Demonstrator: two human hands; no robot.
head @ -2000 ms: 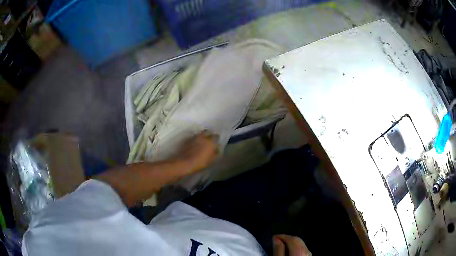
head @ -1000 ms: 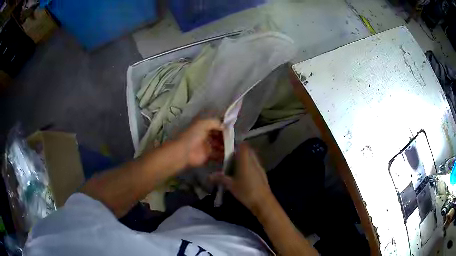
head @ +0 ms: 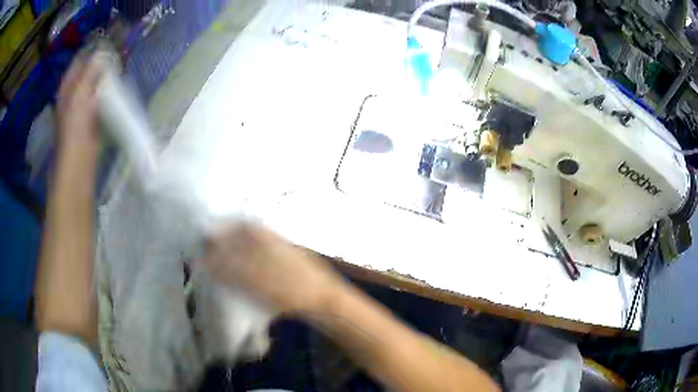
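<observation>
A white to pale grey cloth piece (head: 172, 191) is stretched between my hands at the table's left edge, blurred by motion, its lower part hanging down. My left hand (head: 83, 88) grips its far end at the upper left. My right hand (head: 249, 260) grips its near end by the table's front left edge. The off-white sewing machine (head: 612, 153) stands on the right. Its needle area, under bright light, has no cloth at it. Two brass knobs (head: 494, 149) sit beside it.
The white table (head: 283, 138) has a chipped front edge. Thread snips (head: 562, 253) lie on it at the right. A gooseneck lamp's blue head (head: 419, 63) hangs over the table, with a round blue lamp base (head: 557, 43) on the arm. Blue baskets (head: 172, 46) stand at the upper left.
The view has swung right from the pale-rimmed bin to the table and machine. The cloth has come up beside the table, and my hands, close together before, are now far apart on it.
</observation>
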